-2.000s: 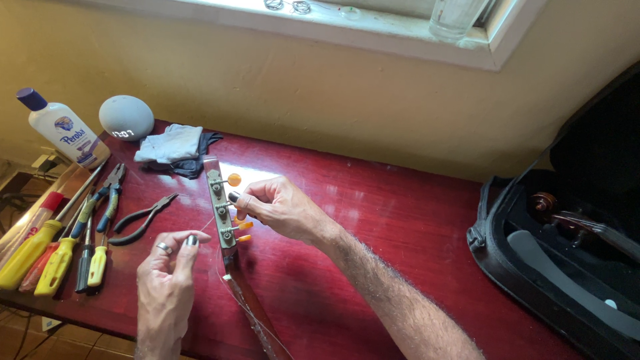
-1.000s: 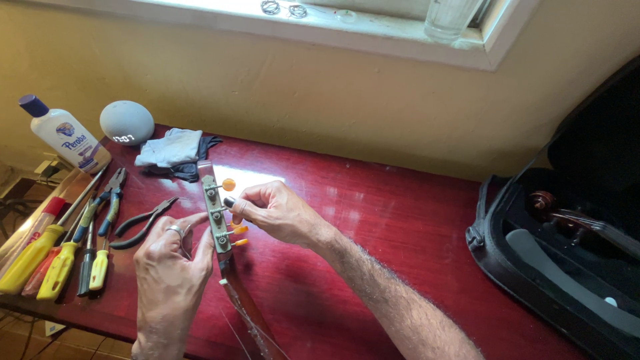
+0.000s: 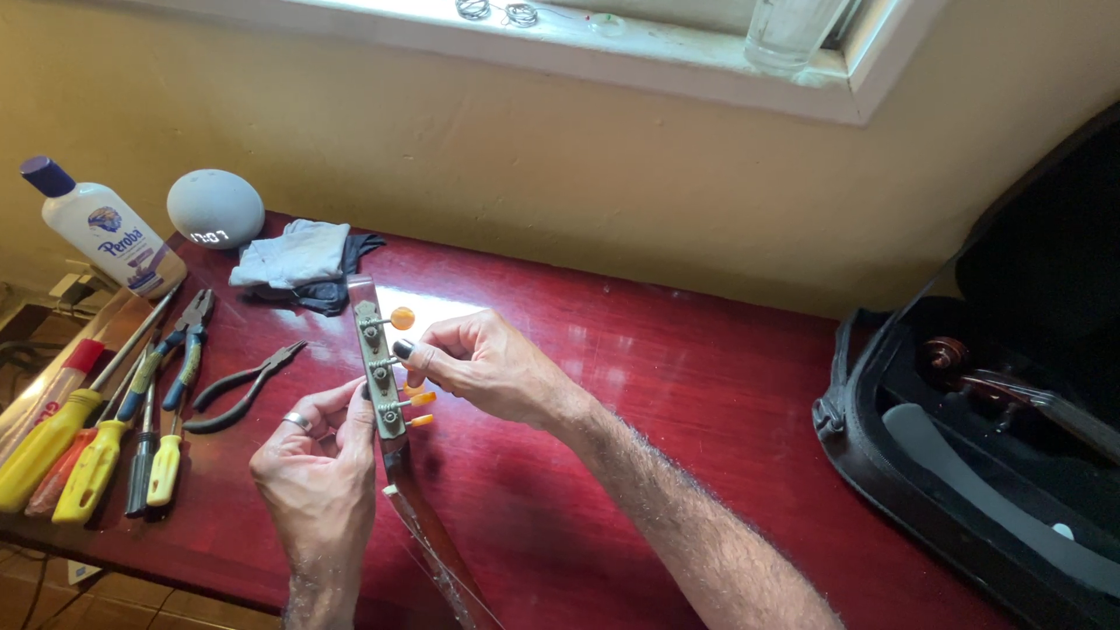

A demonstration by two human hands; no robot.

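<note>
The headstock of a stringed instrument lies on edge, its metal tuning machine plate (image 3: 379, 372) with gears facing up and its neck (image 3: 437, 560) running toward the bottom. Amber tuning buttons (image 3: 402, 318) stick out on its right side. My right hand (image 3: 490, 367) pinches one of these buttons, mostly hidden by the fingers. My left hand (image 3: 319, 464), with a ring on one finger, has thumb and fingertips together at the headstock's left edge; what they pinch there is hidden. Thin strings hang loosely along the neck beside the pale nut (image 3: 390, 491).
On the left of the red table (image 3: 612, 490) lie needle-nose pliers (image 3: 245, 385), combination pliers (image 3: 188, 341) and several screwdrivers (image 3: 94, 472). Behind them stand a plastic bottle (image 3: 114, 236), a round smart speaker (image 3: 215, 208) and folded cloths (image 3: 293, 255). An open case (image 3: 875, 490) holding a violin is at right.
My left hand has moved from left of the headstock up against its edge, its fingers drawn in. My right hand stays at the tuning button.
</note>
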